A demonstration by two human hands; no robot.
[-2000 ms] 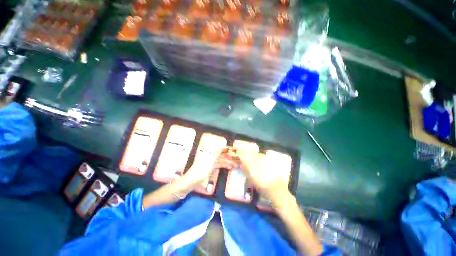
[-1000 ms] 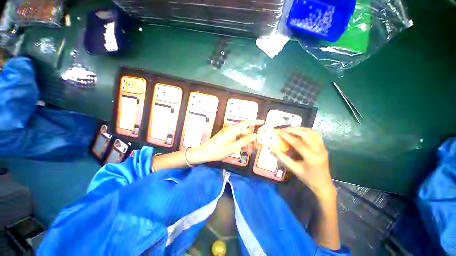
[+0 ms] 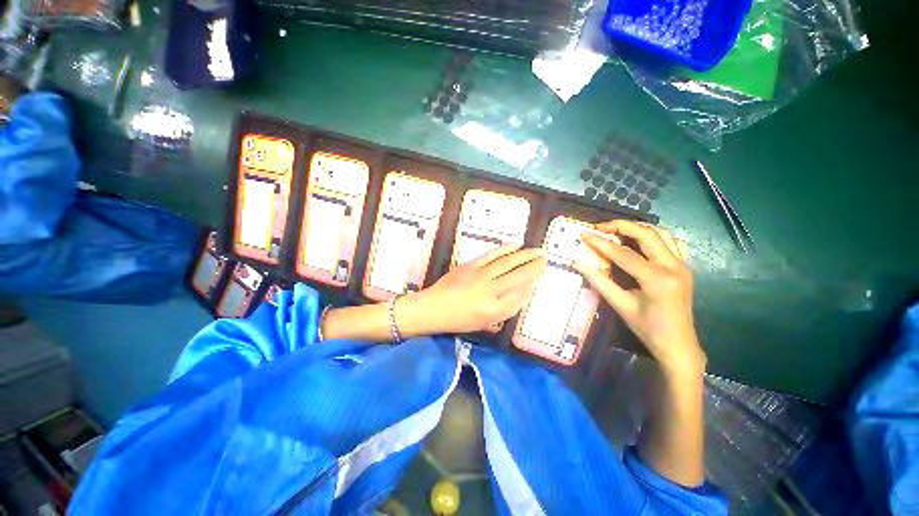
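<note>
Several orange-rimmed phone housings lie in a row on a long black carrier tray (image 3: pixel 302 217). My right hand (image 3: pixel 645 282) has its fingertips on the camera end of the rightmost housing (image 3: pixel 554 312). Whether a small part is under those fingertips cannot be told. My left hand (image 3: pixel 489 292) lies flat over the lower part of the second housing from the right (image 3: pixel 494 217), its fingertips reaching the edge of the rightmost one. It shows nothing held.
Beyond the tray lie black dots on clear sheets (image 3: pixel 625 176), tweezers (image 3: pixel 724 207), a white paper scrap (image 3: pixel 566 73), a blue parts bin (image 3: pixel 680 30) on a plastic bag, and a dark box (image 3: pixel 207 45). Blue sleeves of other people show at left and right.
Since a second ago, my right hand has moved slightly right and its fingertips have settled on the housing's camera end. The small orange item seen at my fingers earlier no longer shows separately.
</note>
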